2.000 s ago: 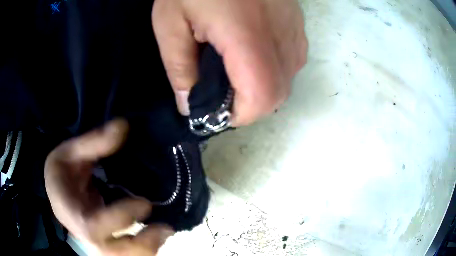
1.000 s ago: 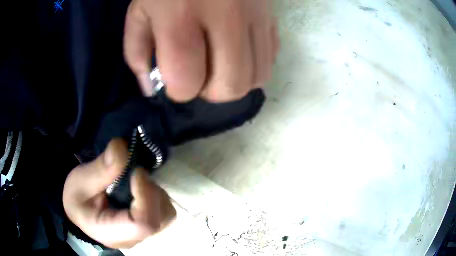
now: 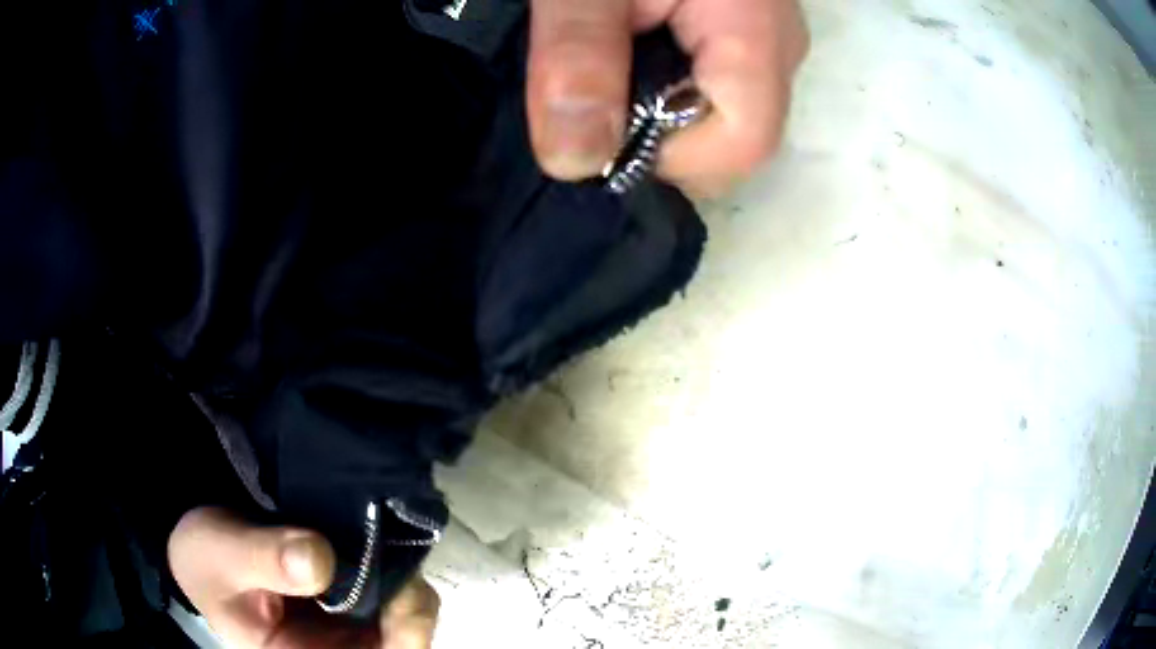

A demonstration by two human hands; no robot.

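The black fabric bag (image 3: 342, 279) is stretched between my hands, against a dark jacket at the left. A flap with a fuzzy raw edge (image 3: 583, 285) lies over the tabletop. My left hand (image 3: 659, 89), at the top and cut off by the frame edge, pinches the cloth by a short silver zip (image 3: 638, 150) with a bright metal piece. My right hand (image 3: 298, 577), at the bottom left, holds another part with curved silver zip teeth (image 3: 368, 558) between thumb and fingers. Its lower fingers are partly hidden by the cloth and cut off.
The rounded, worn off-white tabletop (image 3: 887, 380) fills the right side and glares white. Dark specks mark its lower part. Pale curved strips (image 3: 38, 393) and dark items show at the left edge. A small blue mark (image 3: 147, 22) is on the jacket.
My left hand has moved right and up and turned, showing its thumb on the zip. My right hand has moved down. The bag is spread wider, with more cloth and the raw-edged flap showing.
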